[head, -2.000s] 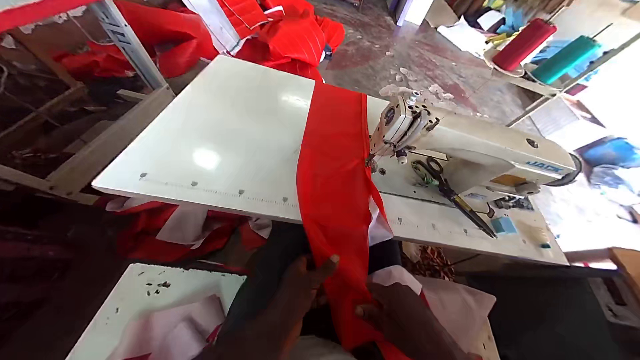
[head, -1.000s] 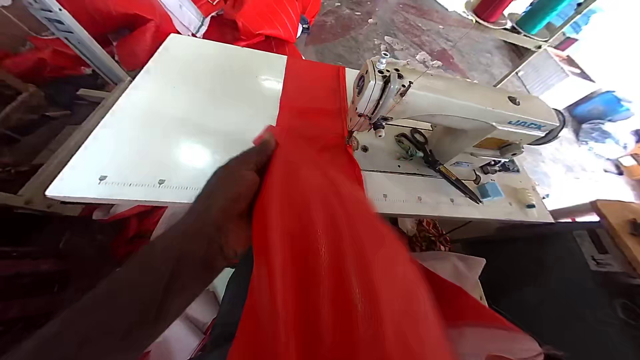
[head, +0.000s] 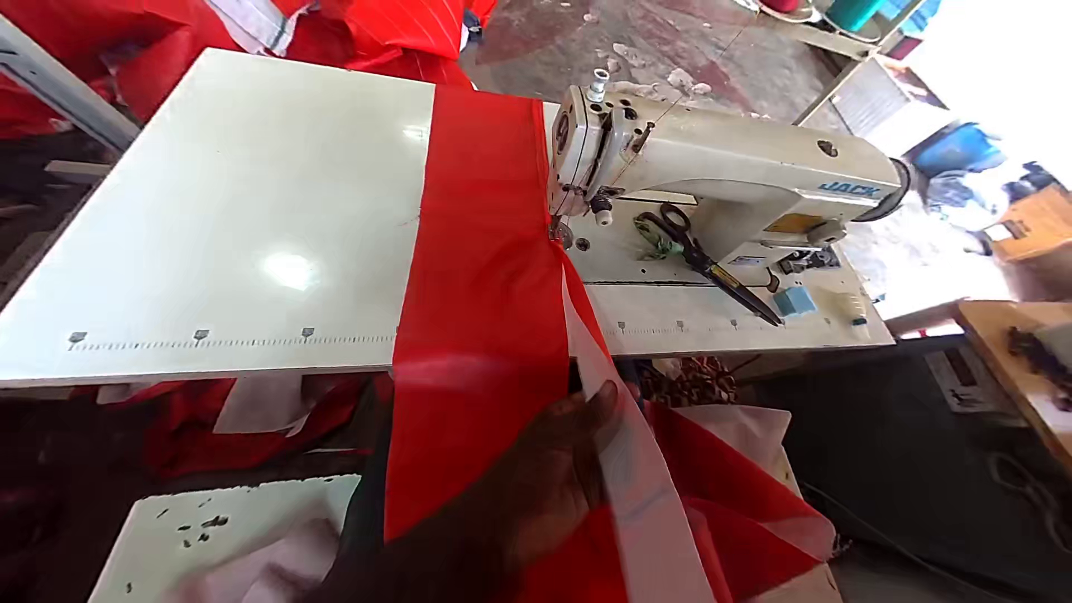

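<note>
A long red fabric panel (head: 486, 276) lies across the sewing table and hangs over its front edge. Its right edge runs under the needle area of a white Jack sewing machine (head: 737, 159). My left hand (head: 561, 461) reaches up from below, in front of the hanging panel, its fingertips closed on the edge of a white strip of cloth (head: 624, 461). This strip lies along the red cloth and runs up toward the presser foot (head: 559, 230). My right hand is not visible. Black-handled scissors (head: 712, 264) rest on the machine bed, to the right of the needle.
A light blue block (head: 794, 300) and a small thread spool (head: 856, 308) sit at the table's right end. Red cloth (head: 377, 33) is heaped behind the table (head: 209, 209). A pale board (head: 243, 511) bearing white cloth is at lower left, a wooden surface (head: 1013, 327) at right.
My left hand has moved from the panel's left edge at the tabletop to the white strip below the table edge. The red cloth, spread wide a second ago, now hangs narrower.
</note>
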